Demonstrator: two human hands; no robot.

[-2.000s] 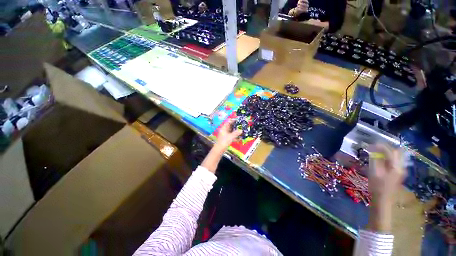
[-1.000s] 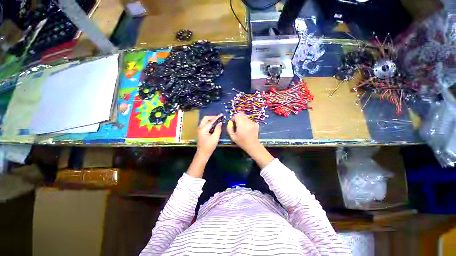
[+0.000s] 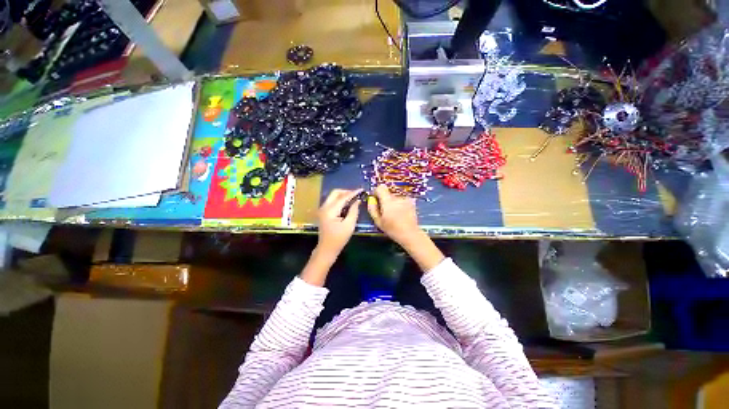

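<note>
My left hand holds a small black piece between its fingertips at the bench's front edge. My right hand is close beside it, fingertips pinched together at the black piece, with a yellow patch at the fingertips. What the right fingertips hold is too small to tell. A bundle of lead wires, with a redder bundle at its right, lies just beyond my right hand. A large heap of black round pieces lies beyond and left of my left hand.
A grey-white metal machine stands behind the wires, with clear plastic parts at its right. Wired pieces around a pale round part and clear bags lie far right. White sheets lie left. A single black disc lies behind the heap.
Since two seconds ago, my left hand has left the heap and my right hand has come in from the right; they now meet at the bench edge. The view has turned. Since one second ago, they are slightly closer together.
</note>
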